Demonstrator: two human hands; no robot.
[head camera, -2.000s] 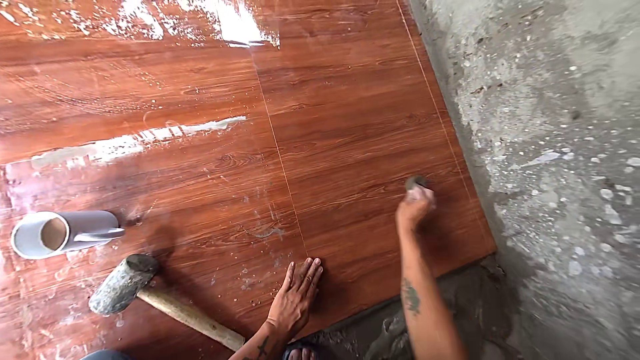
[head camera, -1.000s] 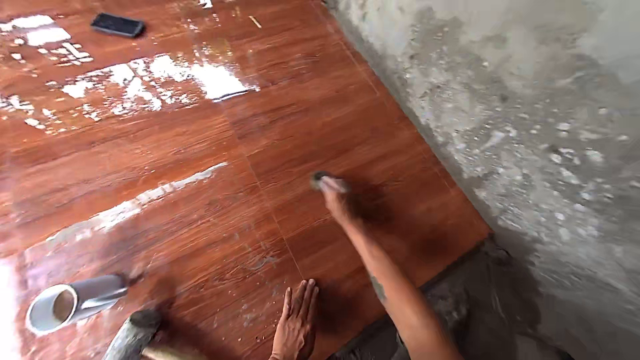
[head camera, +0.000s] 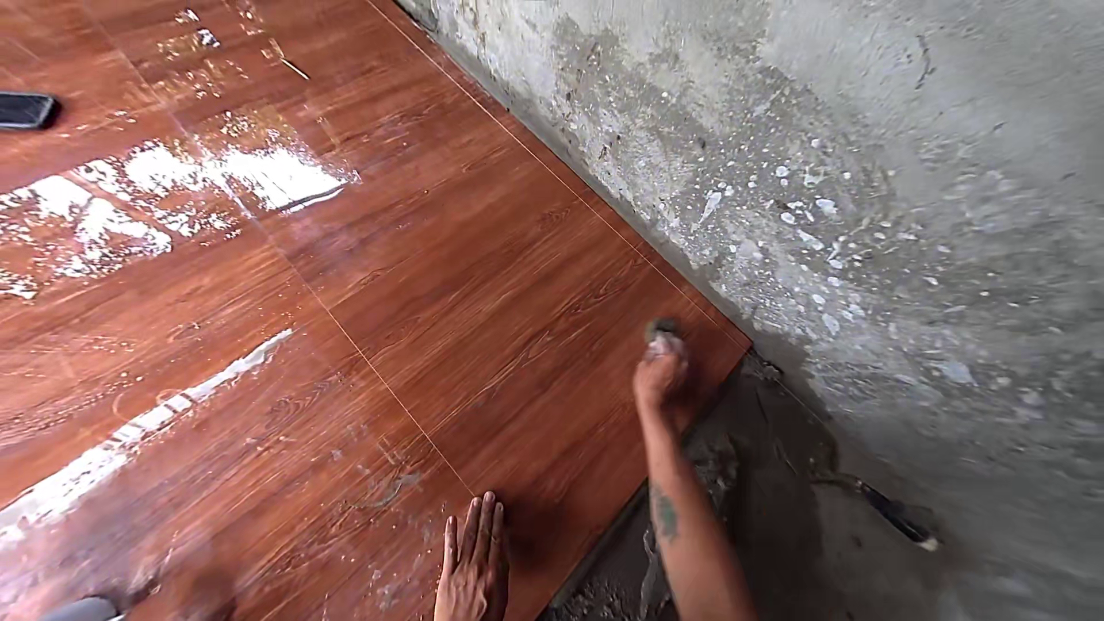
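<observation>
My right hand (head camera: 662, 375) is closed around a small greyish thing (head camera: 662, 328), blurred and too small to name, over the wood-patterned floor tile (head camera: 552, 302) near its right corner. Flat on the tiles lies my left hand (head camera: 473, 556), fingers spread slightly, near the joint and the tile's lower edge; it holds nothing. A thin string or line (head camera: 604, 220) runs along the tile's wall side.
A rough concrete wall (head camera: 862, 216) rises at the right. Wet grey mortar (head camera: 733, 483) borders the tile below, with a dark-handled tool (head camera: 893, 513), probably a trowel, on it. A dark phone-like object (head camera: 26, 110) lies at far left; a grey rounded edge (head camera: 82, 610) shows at bottom left.
My right hand has moved across the tile toward its wall-side corner, still gripping the small thing. My left hand stays pressed near the joint. The view has shifted; the mallet is out of sight.
</observation>
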